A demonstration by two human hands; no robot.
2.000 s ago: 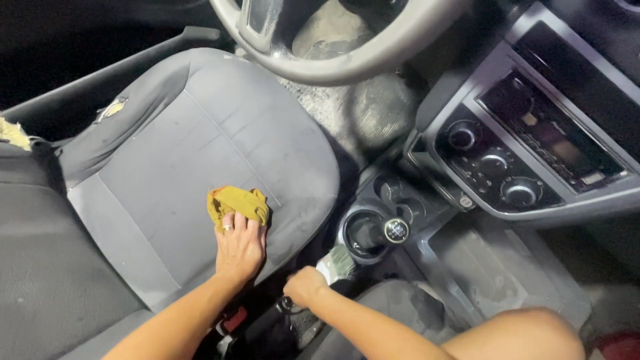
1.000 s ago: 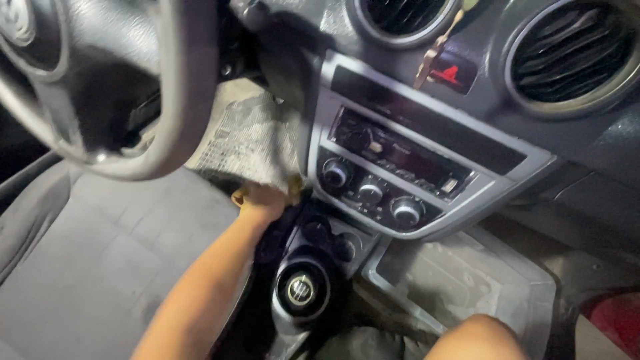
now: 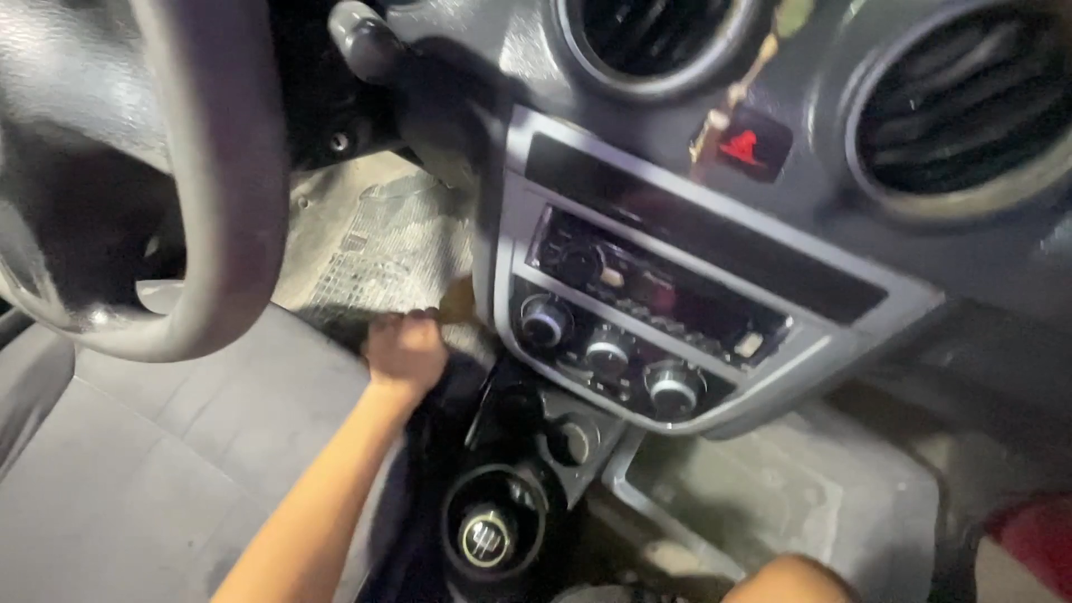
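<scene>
My left hand [image 3: 406, 352] reaches down between the grey driver's seat [image 3: 193, 444] and the centre console, near the lower left edge of the silver-grey radio panel [image 3: 720, 260]. It is closed on a yellow-brown cloth [image 3: 456, 300], which shows past the fingers against the side of the console. Part of the cloth is hidden by the hand. Below and to the right of the hand stands the gear shift knob [image 3: 484, 540], with a cup holder [image 3: 569, 442] above it. My right hand is out of view.
The steering wheel [image 3: 239, 193] fills the upper left. A ribbed mat [image 3: 394, 251] lies in the footwell. Round air vents [image 3: 963, 109] and a red-marked hazard button [image 3: 748, 146] sit above the radio. A grey plastic tub [image 3: 879, 502] stands at the lower right, beside a bare knee [image 3: 787, 579].
My left hand has moved with the cloth from the seat cushion to the side of the console. My right hand, earlier beside the gear shift holding a brush, has left the view. The view has swung toward the dashboard.
</scene>
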